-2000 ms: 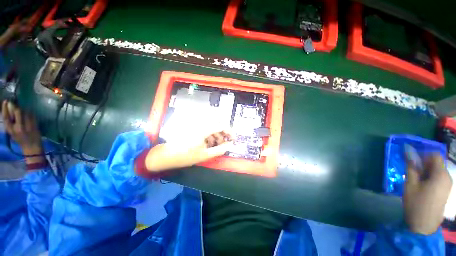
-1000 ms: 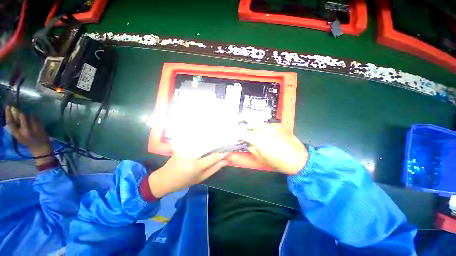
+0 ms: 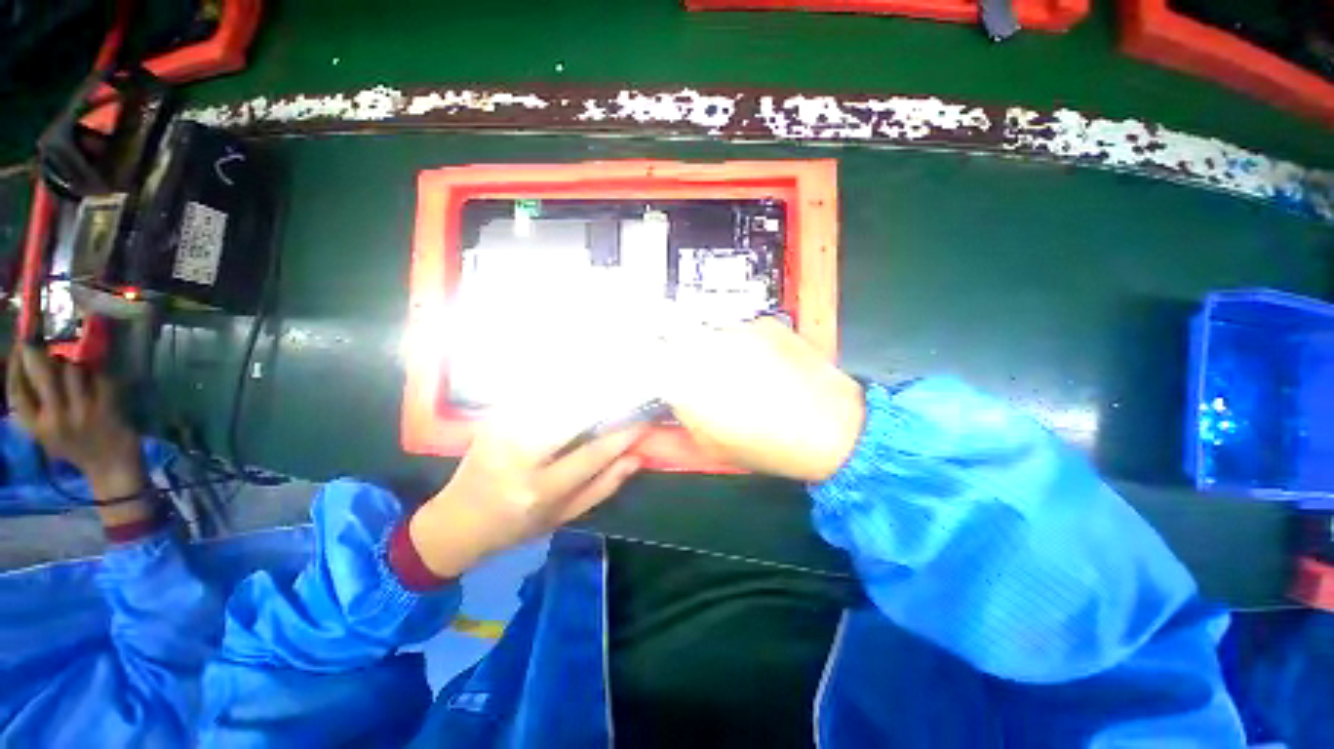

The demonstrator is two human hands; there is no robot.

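Observation:
The open tablet [image 3: 732, 234] lies in its red-orange frame [image 3: 629, 174] in front of me; its silver-white battery [image 3: 541, 293] glares strongly. My left hand [image 3: 534, 476] is at the frame's lower edge, with a thin dark stick [image 3: 629, 422] along its fingers. My right hand [image 3: 761, 395] reaches over the lower right of the tablet, its fingertips close to the left hand. Glare washes out the right fingertips. Whether they hold the stick or a small part cannot be told.
The blue parts bin [image 3: 1265, 395] with shiny pieces is at right. A black box [image 3: 205, 220] with cables stands at left, beside another person's hand [image 3: 81, 417]. Beyond the chipped rail [image 3: 658, 110] are more red frames [image 3: 1222, 51].
My right hand has come from the blue bin to the tablet and meets my left hand, which has shifted to the frame's lower edge. The view has also shifted slightly.

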